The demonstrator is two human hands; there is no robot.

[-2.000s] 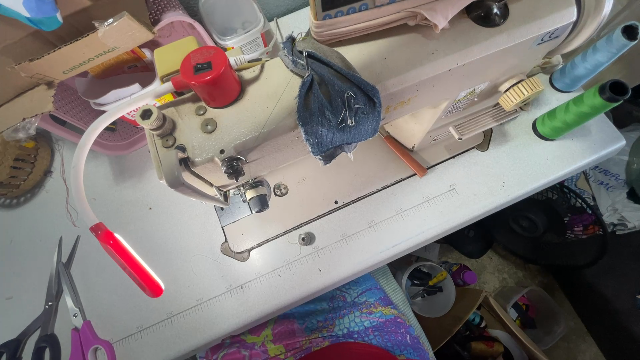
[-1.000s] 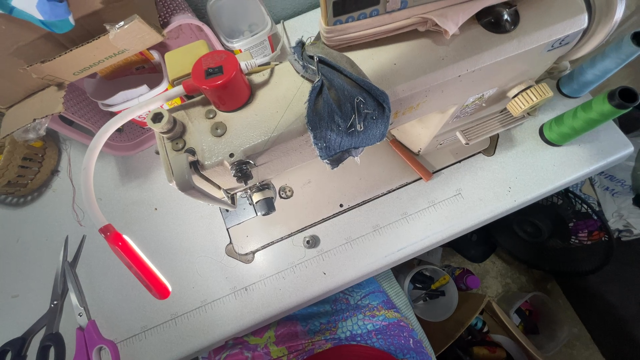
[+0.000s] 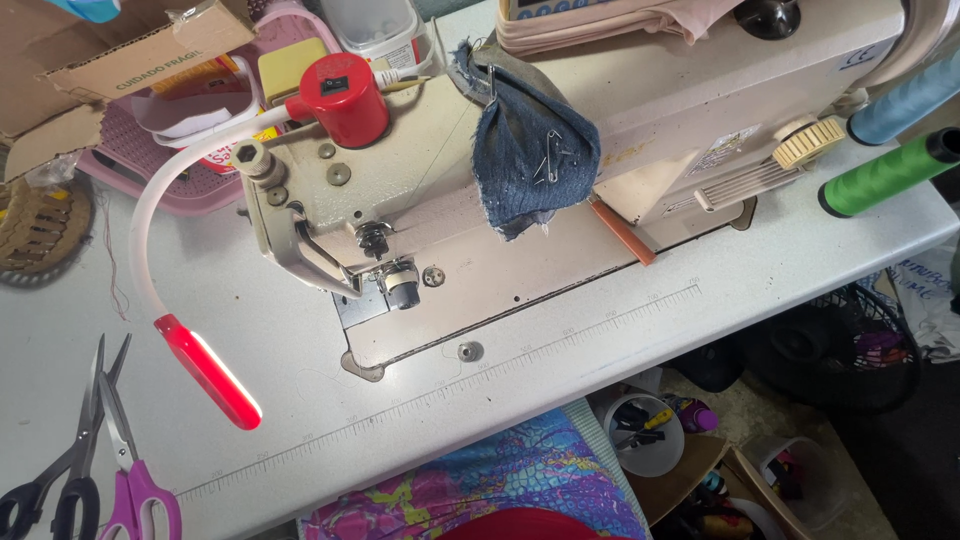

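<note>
Neither of my hands is in view. An industrial sewing machine [image 3: 420,180] lies across the white table [image 3: 285,375]. A denim scrap [image 3: 510,157] with safety pins stuck in it hangs over the machine's arm. A lamp with a red base [image 3: 341,101] stands on the machine head, its white gooseneck bending down to a lit red head [image 3: 210,375]. On the table in front of the machine bed lies a small metal bobbin [image 3: 470,351] with thin thread beside it. An orange-brown stick [image 3: 622,232] leans beside the bed.
Black-handled scissors [image 3: 79,457] and purple-handled scissors [image 3: 139,480] lie at lower left. Green [image 3: 885,176] and blue [image 3: 907,97] thread cones stand at right. A cardboard box [image 3: 142,52] and pink basket [image 3: 202,187] are at upper left. Below the table edge are a fan [image 3: 832,345] and a bucket [image 3: 645,442].
</note>
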